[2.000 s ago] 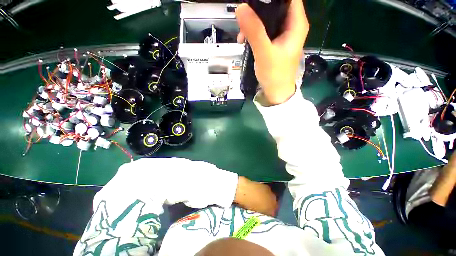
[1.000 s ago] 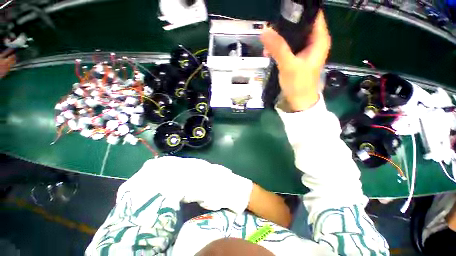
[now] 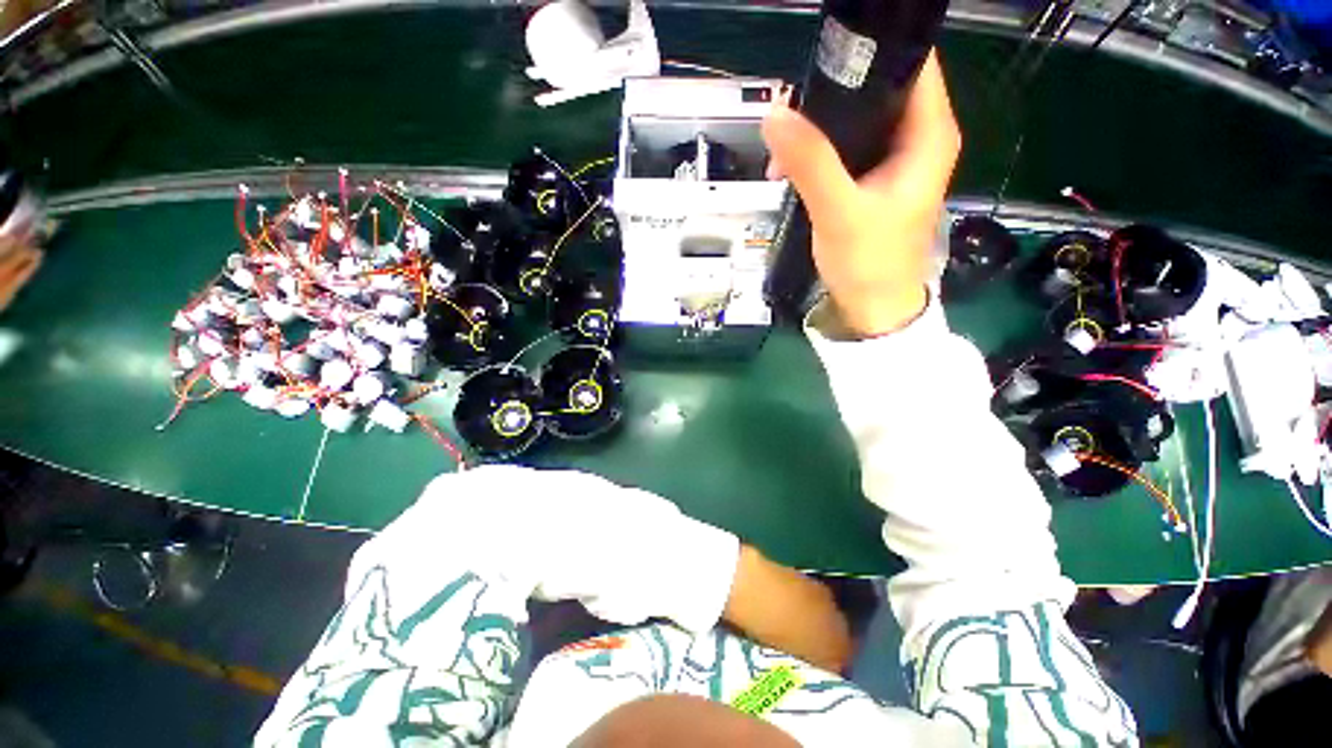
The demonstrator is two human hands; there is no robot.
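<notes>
My right hand (image 3: 881, 205) is closed around the thick black electric screwdriver (image 3: 877, 66), just right of the white-grey screw feeder (image 3: 698, 219); the tool's tip is hidden. My left hand (image 3: 789, 607) lies low at the bench's front edge near my lap; its fingers are hidden, so I cannot tell whether it holds anything. Several black round housings (image 3: 511, 415) with yellow-ringed centres and thin yellow wires are clustered left of the feeder. A heap of small white-silver motors (image 3: 307, 314) with red and orange leads lies farther left.
Wired black assemblies (image 3: 1082, 443) lie on the right of the green bench (image 3: 687, 482). Glossy white shells (image 3: 1271, 380) with white cords lie at the far right. A white part (image 3: 587, 51) is on the dark green conveyor (image 3: 336, 102). Another person's hand (image 3: 18, 260) shows at the left edge.
The view has shifted, so the bench items appear farther right than at first. The white part on the conveyor has moved right relative to the feeder. My right hand still holds the screwdriver.
</notes>
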